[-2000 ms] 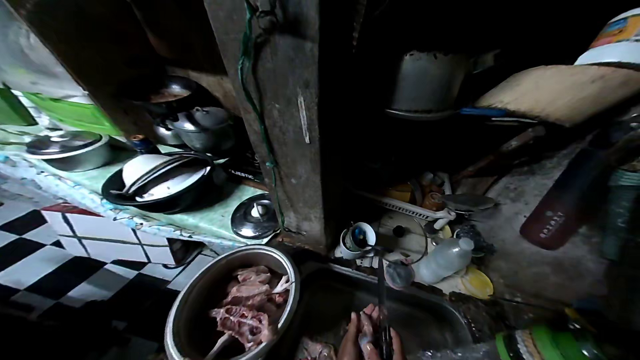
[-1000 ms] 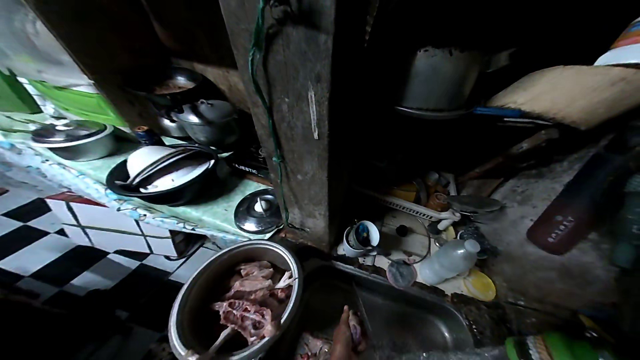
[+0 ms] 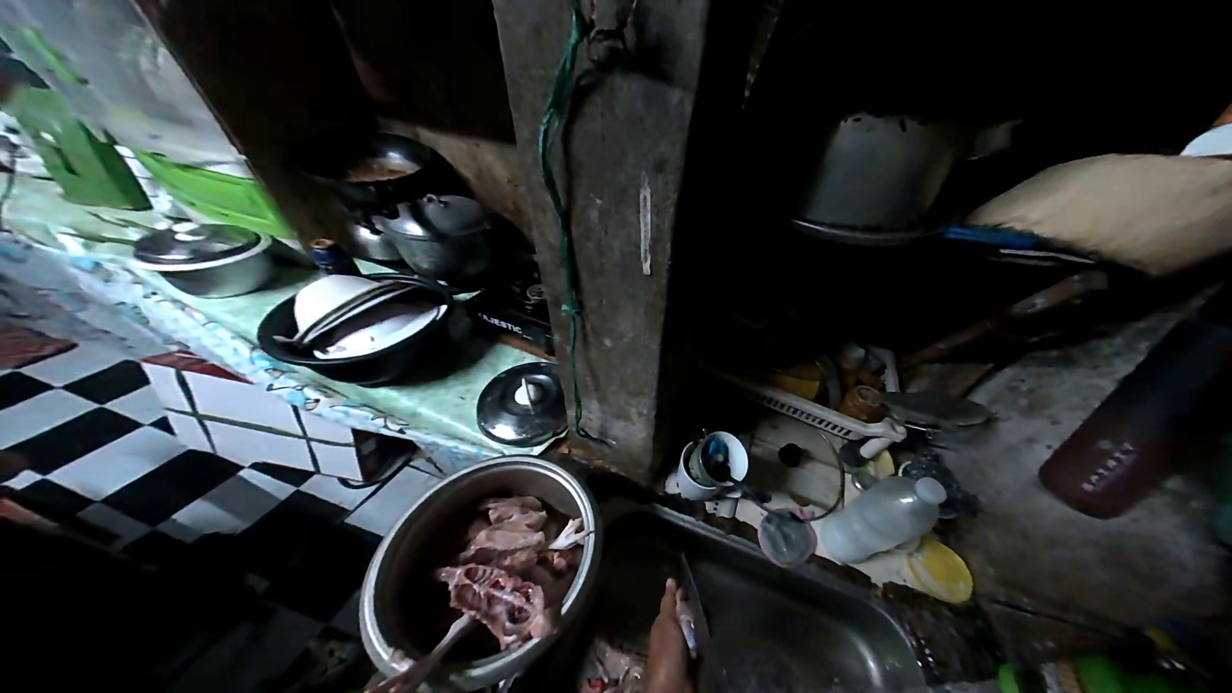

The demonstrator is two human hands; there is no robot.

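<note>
My left hand (image 3: pixel 666 640) is at the bottom edge, over the metal sink (image 3: pixel 818 616), its lower part cut off by the frame. Against its right side is a small pale piece of raw meat (image 3: pixel 686 616), which it appears to grip. The thin blade of a knife (image 3: pixel 695 592) stands just right of that piece; its handle is out of view. My right hand does not show. More raw meat (image 3: pixel 611 669) lies in the sink, left of the hand. Beside the sink, a round metal pot (image 3: pixel 377 587) holds raw chicken pieces (image 3: pixel 500 602), one long piece reaching over the near rim.
Behind the sink stand cups (image 3: pixel 707 467), a translucent plastic bottle (image 3: pixel 885 520) and a yellow lid (image 3: pixel 938 570). A concrete post (image 3: pixel 626 318) rises beyond the pot. On the left counter are a glass lid (image 3: pixel 523 404), a black basin (image 3: pixel 385 366) with dishes, and a lidded pot (image 3: pixel 212 274).
Two seconds ago both hands were in view with the knife upright by them; now only the left shows, lower in the frame. The view has shifted slightly.
</note>
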